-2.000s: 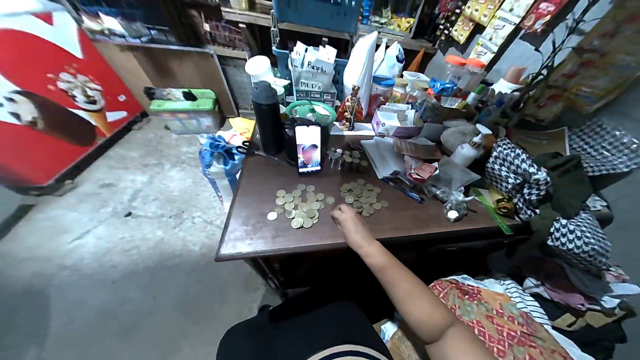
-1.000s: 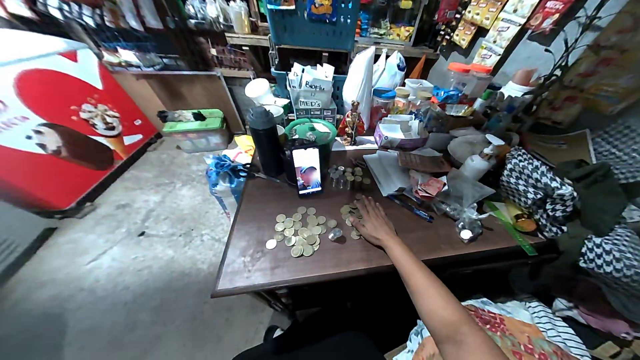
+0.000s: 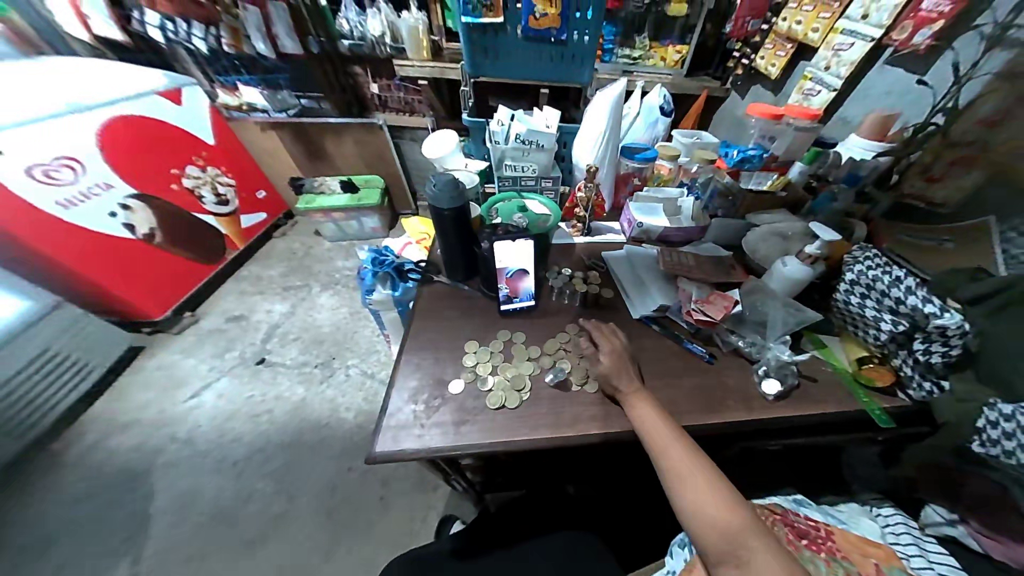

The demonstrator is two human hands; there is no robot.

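My right hand [image 3: 610, 357] lies palm down on the brown table [image 3: 448, 424], its fingers pointing left over the right side of a spread of coins. Some coins touch the fingertips; what is under the palm is hidden. Left of it lies a loose, overlapping group of gold-coloured coins [image 3: 500, 372]. A small shiny clear item [image 3: 556, 376] sits among the coins just left of the hand. Farther back stand short stacks of coins [image 3: 588, 288]. A lit phone [image 3: 516, 276] stands upright behind the coins. My left hand is out of view.
A black tumbler [image 3: 454, 228] and a green basket [image 3: 520, 210] stand at the back left. Papers [image 3: 640, 276], a blue pen [image 3: 680, 340], a plastic bag [image 3: 772, 312], a white pump bottle [image 3: 796, 268] and a green ruler [image 3: 852, 384] crowd the right side.
Since a second ago my right hand has shifted toward the left coin group and its fingers now point left. Coins of the right-hand group have moved left, and the gap between the groups has closed.
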